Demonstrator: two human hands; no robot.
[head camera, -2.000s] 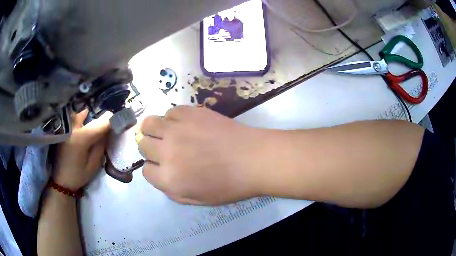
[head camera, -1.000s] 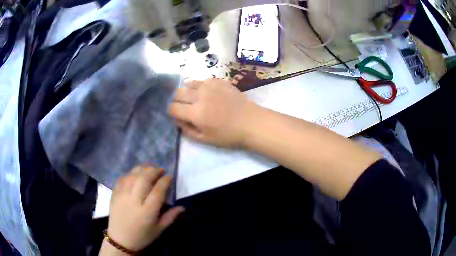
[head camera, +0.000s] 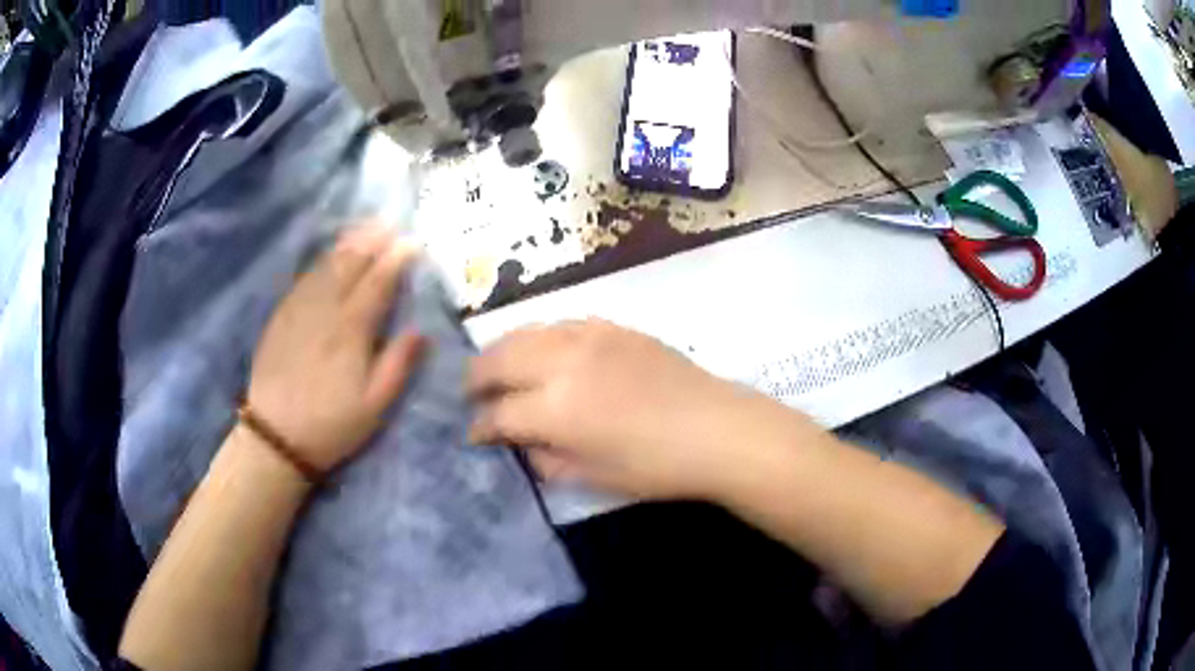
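Note:
A mottled grey-blue panel (head camera: 433, 564) lies from the needle area over the table's front edge, with a narrow dark strip along its right edge. My left hand (head camera: 334, 347) lies on top of the panel with fingers spread, slightly blurred, holding nothing. My right hand (head camera: 590, 406) is at the panel's right edge with its fingers curled. Its fingertips are blurred, so I cannot tell if they pinch the edge. The sewing machine head (head camera: 577, 33) is above, and the panel's far end lies near the needle area (head camera: 485, 125).
A lit smartphone (head camera: 676, 112) stands on the worn machine bed (head camera: 655, 230). Scissors with green and red handles (head camera: 963, 236) lie at the right beside a thin black cord. Dark and grey garment pieces (head camera: 98, 328) are heaped at the left. More grey cloth (head camera: 976, 459) hangs at the lower right.
The panel has turned and come down over the front edge. My left hand has moved up from its lower edge onto its upper part. My right hand has moved down towards me.

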